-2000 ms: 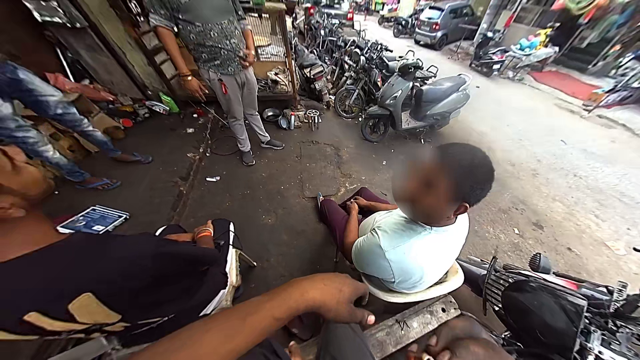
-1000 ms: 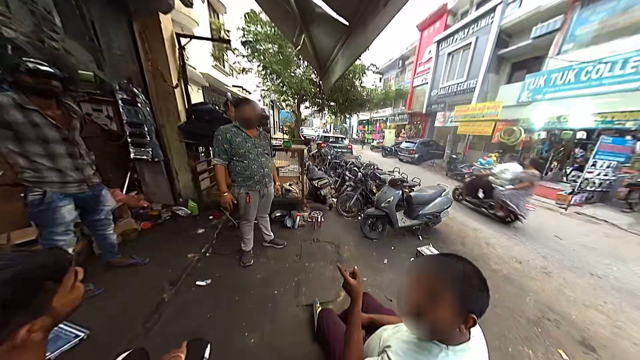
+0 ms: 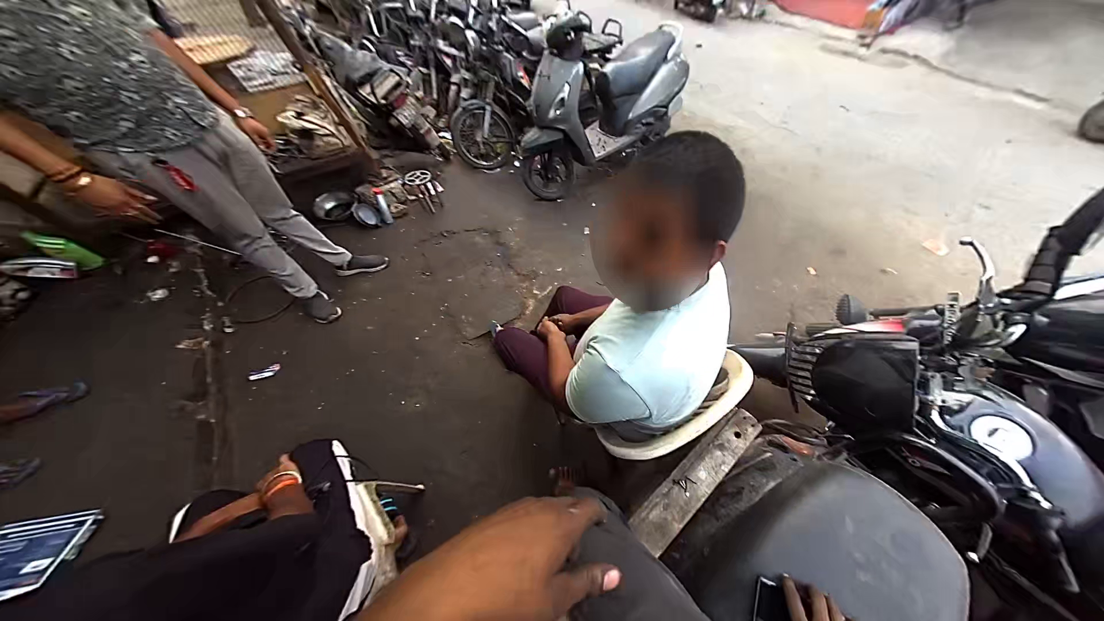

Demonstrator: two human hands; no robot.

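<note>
My left hand [image 3: 526, 548] rests palm down on my grey-clad knee [image 3: 625, 552], its thumb apart from the fingers; I see nothing held in it. Only the fingers of my right hand [image 3: 811, 599] show, at the bottom edge, over a smooth dark grey seat-like surface [image 3: 841, 526]. Right beside them lies a dark, phone-like object [image 3: 766, 599]; whether the fingers grip it is hidden by the frame edge. Between my knee and that surface runs a worn plank [image 3: 694, 483].
A person sits on a white plastic chair [image 3: 737, 388] ahead. Another stands at upper left; a third sits at lower left. Motorcycles [image 3: 992, 431] crowd the right side. A grey scooter [image 3: 604, 95] stands beyond, with metal bowls [image 3: 335, 205] on the ground left of it.
The view has tilted down from the street, bringing both my hands back into frame. The person on the chair has lowered a hand that was raised one second ago.
</note>
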